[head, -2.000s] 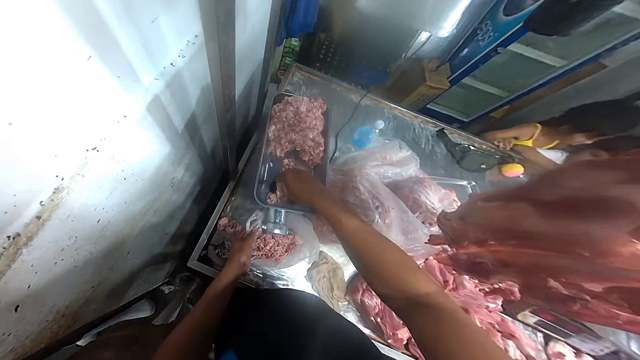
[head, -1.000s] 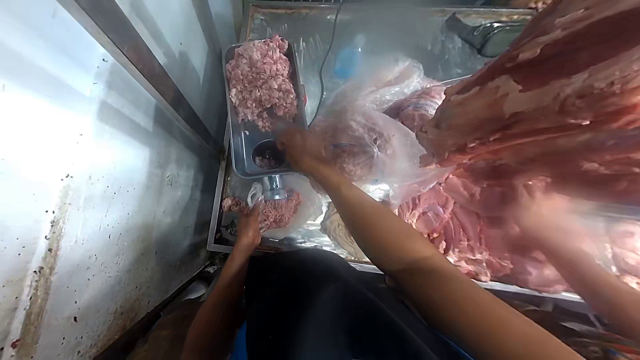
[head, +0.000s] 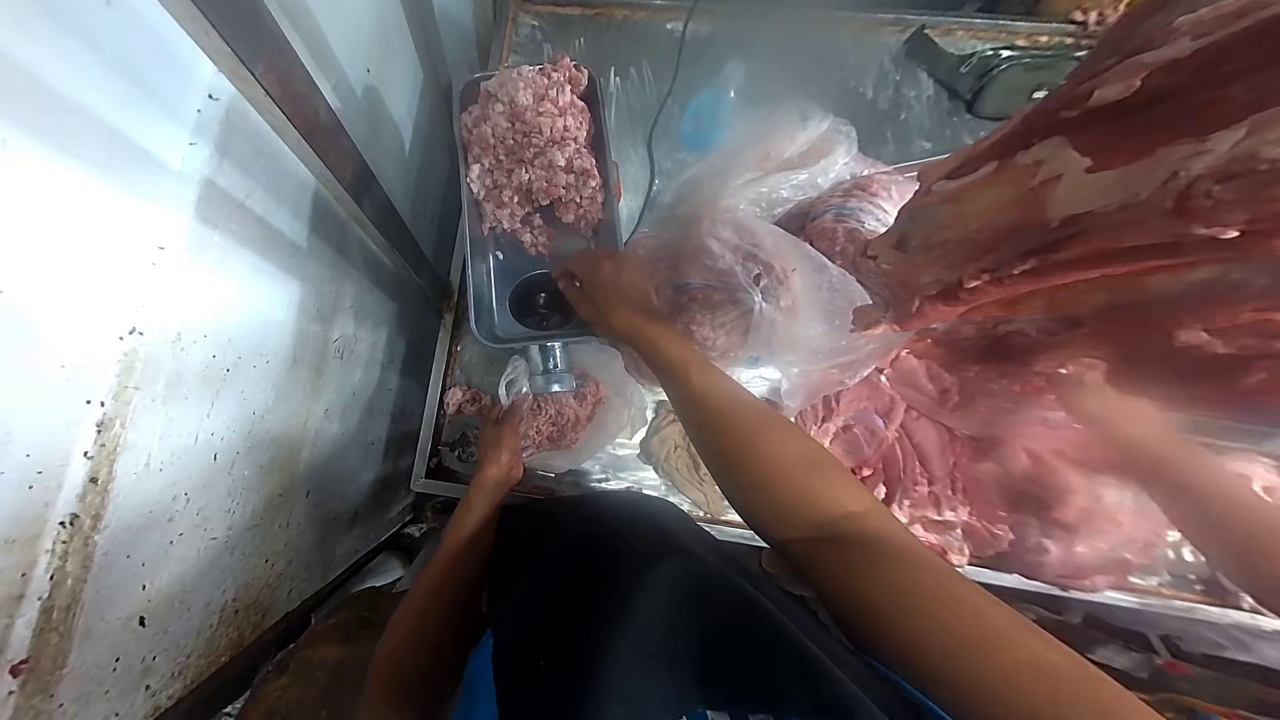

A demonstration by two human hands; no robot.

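Observation:
Chunks of pinkish meat (head: 530, 140) are piled in the metal feed tray (head: 490, 285) of a meat grinder. My right hand (head: 612, 292) is over the tray beside its dark round feed hole (head: 543, 302); whether its fingers hold anything cannot be told. Below the tray juts the grinder's metal outlet (head: 550, 368), with ground meat (head: 562, 415) under it in a clear plastic bag (head: 625, 400). My left hand (head: 502, 440) grips the gathered edge of this bag, left of the outlet.
Bagged meat (head: 730, 290) lies right of the tray. A large carcass piece (head: 1080, 220) looms at the right over cut meat (head: 930, 450). Another person's hand (head: 1100, 410) is there. A beige cloth (head: 680, 455), a black strapped item (head: 1010, 80), a cable (head: 655, 140) and the metal wall (head: 250, 300) are near.
The view has shifted strongly since the oldest frame. My right hand has stayed by the feed hole and my left at the bag. The other person's hand has come in at the right.

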